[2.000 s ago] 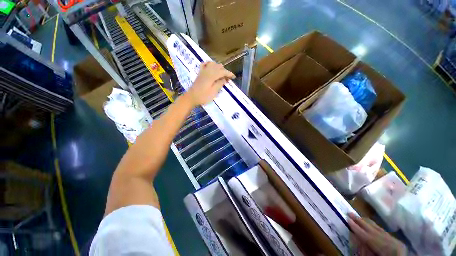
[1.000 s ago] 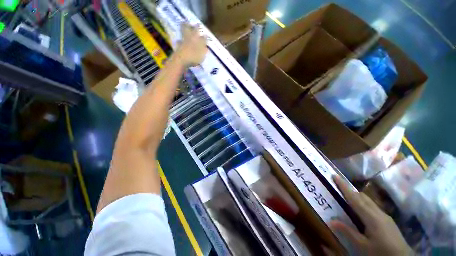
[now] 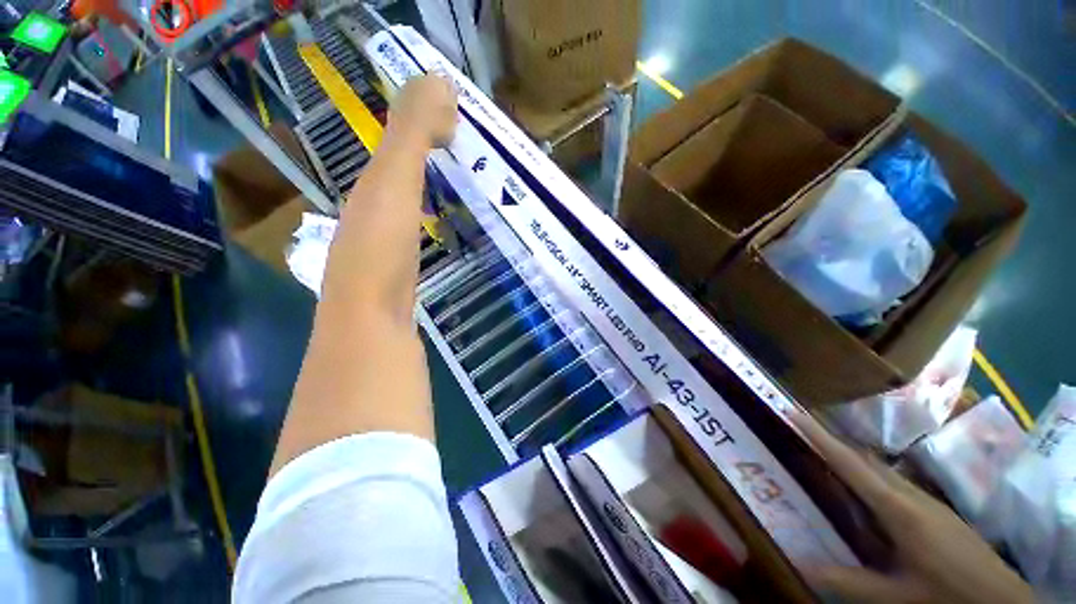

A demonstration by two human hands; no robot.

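A long TV carton (image 3: 661, 342) stands on edge over the roller conveyor, its narrow white printed strips upward, reading "AI-43-1ST" and "43". My left hand (image 3: 421, 112), arm stretched forward, is curled on the carton's far end. My right hand (image 3: 909, 519) spans the near end, fingers on the right side and thumb on the left; part of it is blurred. Two open-topped cartons (image 3: 519, 519) with white flaps and brown insides stand beside it at the bottom, with something red inside one.
Metal rollers (image 3: 519, 342) run forward beside a yellow guide bar (image 3: 342, 94). Open brown boxes (image 3: 814, 319) at the right hold white and blue bags. White packets (image 3: 979, 454) lie lower right. Stacked dark panels (image 3: 106, 189) are at the left. A metal post (image 3: 617, 148) stands right of the carton.
More of the carton's printed side shows, now including "43". My left hand has gone from lying spread over the top to curling round the far end. My right hand has come further into view.
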